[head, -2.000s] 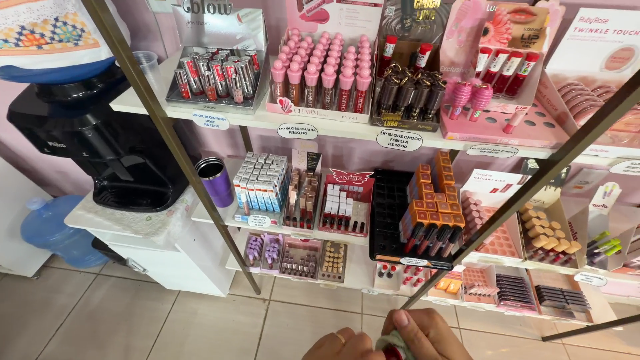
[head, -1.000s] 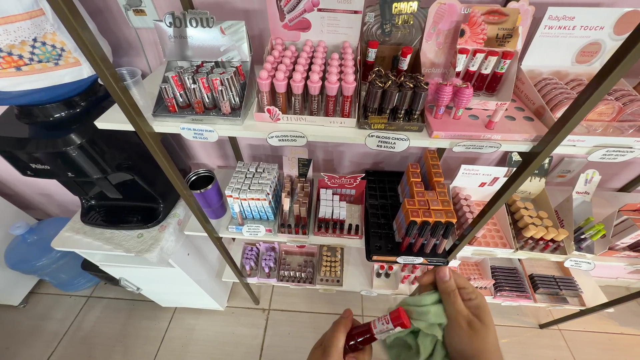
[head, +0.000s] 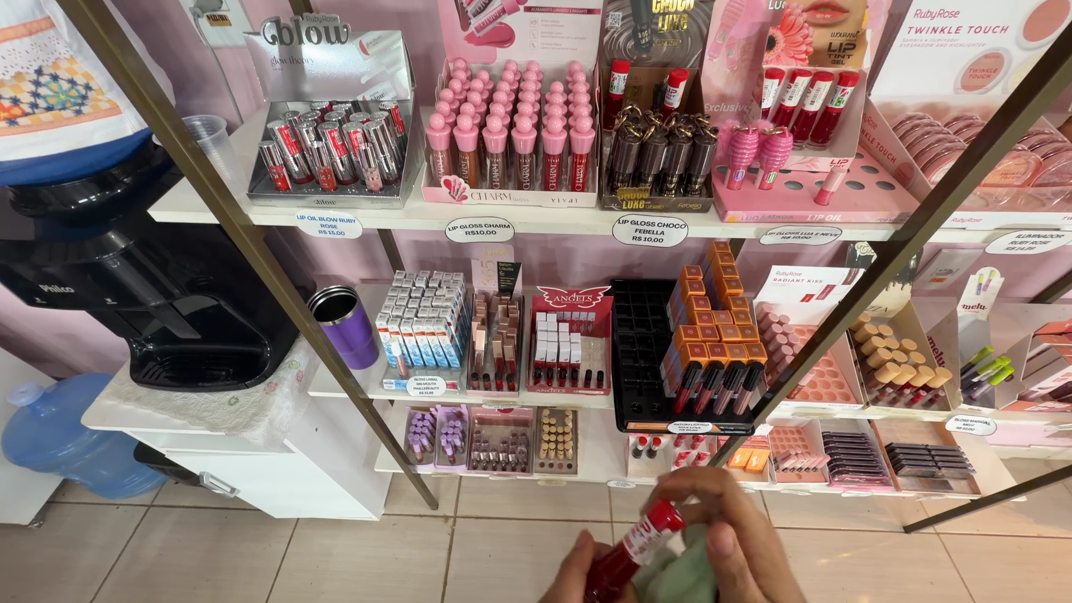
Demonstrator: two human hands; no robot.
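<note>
At the bottom centre, my left hand (head: 578, 569) grips a dark red lip tint tube (head: 624, 557) with a red cap and a white label, tilted with the cap up to the right. My right hand (head: 729, 536) is close beside it, its fingers curled around a light green cloth (head: 682, 569) that lies against the tube. The lower ends of the tube and cloth are cut off by the frame. Similar red-capped tubes (head: 812, 105) stand in a pink display box on the upper shelf, and two more are in the Choco Luxe box (head: 657, 197).
Metal shelf posts (head: 930, 209) slant across the view in front of the shelves. Pink-capped lip glosses (head: 523, 126), a black tray (head: 641, 352) with orange boxes, and a purple tumbler (head: 347, 331) stand on the shelves. A black water dispenser (head: 159, 301) is at left, above a blue water jug (head: 75, 435).
Two seconds ago the hands were together at the bottom edge. The red tube and green cloth have come into clearer view. Since one second ago, my right hand's fingers have curled over towards the tube's cap.
</note>
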